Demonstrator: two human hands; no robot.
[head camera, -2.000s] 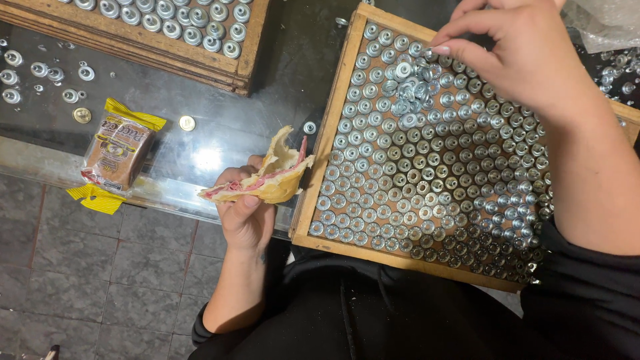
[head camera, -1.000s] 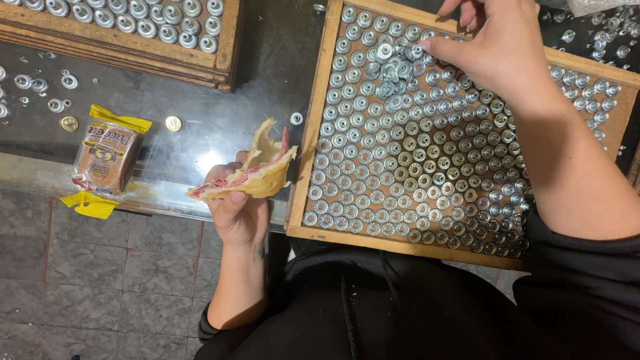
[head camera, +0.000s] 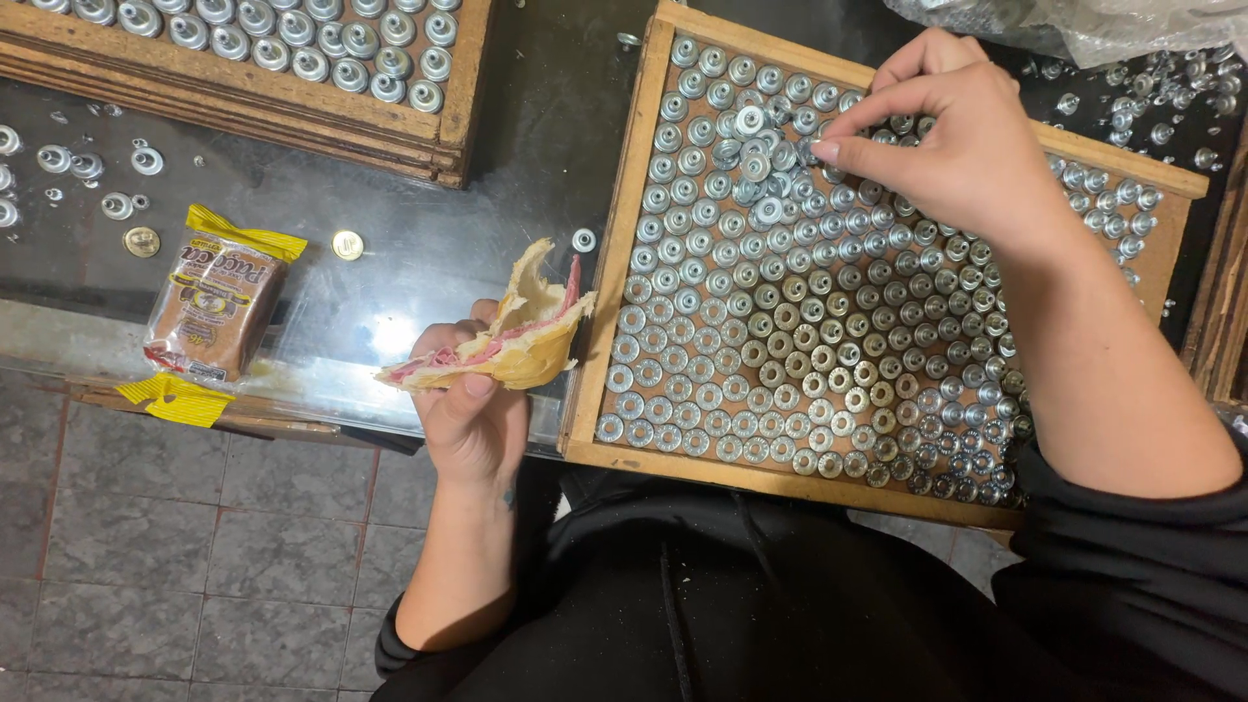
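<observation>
My left hand (head camera: 473, 414) grips a bitten bread sandwich (head camera: 517, 341) with pink sliced filling, just left of a wooden-framed tray (head camera: 609, 253). Rows of round metal snap-button parts (head camera: 712, 366) cover the tray's brown board. Over its upper part reaches my right hand (head camera: 936, 132), thumb and forefinger pinched on a small metal button part (head camera: 809, 151). Beside those fingertips lies a loose pile of button parts (head camera: 765, 166) on top of the rows. The other fingers of my right hand are curled.
Stacked wooden trays (head camera: 439, 146) with metal parts stand at upper left. Below them are loose parts (head camera: 117, 205), a gold-coloured button (head camera: 347, 245) and a wrapped snack (head camera: 214, 302) on the glossy table (head camera: 390, 283). Clear plastic (head camera: 1092, 24) and scattered parts (head camera: 1150, 102) lie at upper right.
My right hand stays around the loose pile, its fingers shifting slightly among the parts. The sandwich remains in my left hand.
</observation>
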